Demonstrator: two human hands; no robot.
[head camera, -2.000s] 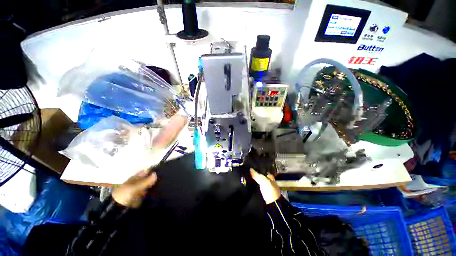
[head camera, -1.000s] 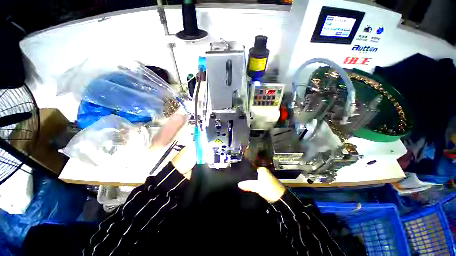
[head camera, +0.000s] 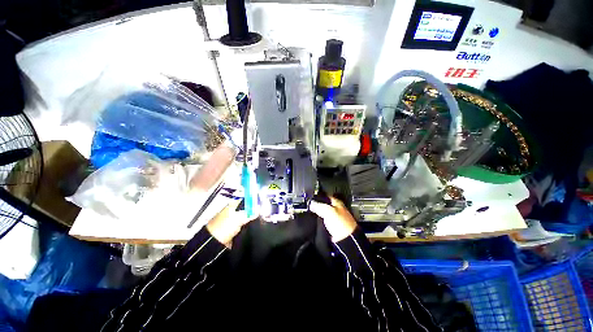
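The grey button sewing machine head (head camera: 276, 107) stands upright at the centre, with a bright light at its needle area (head camera: 281, 206). The black garment (head camera: 279, 272) fills my lap and reaches up to the needle area. My left hand (head camera: 229, 220) is on the garment at the left side of the needle area; its fingertips are hidden behind the glare and machine. My right hand (head camera: 333, 217) holds the garment at the right side of the needle area, thumb and fingers close to the clamp.
Left are clear plastic bags (head camera: 153, 120), a thin dark tool (head camera: 207, 205) and a fan (head camera: 19, 168). Right are the operation panel (head camera: 342, 121), button feeder (head camera: 422, 130), green bowl (head camera: 497, 170) and control box (head camera: 448, 58). A blue crate (head camera: 478, 266) stands below the table. A black bottle (head camera: 331, 68) stands behind.
My left hand first moved in from the left to the needle area. My right hand has since moved up beside the clamp, and the cloth has shifted with the hands.
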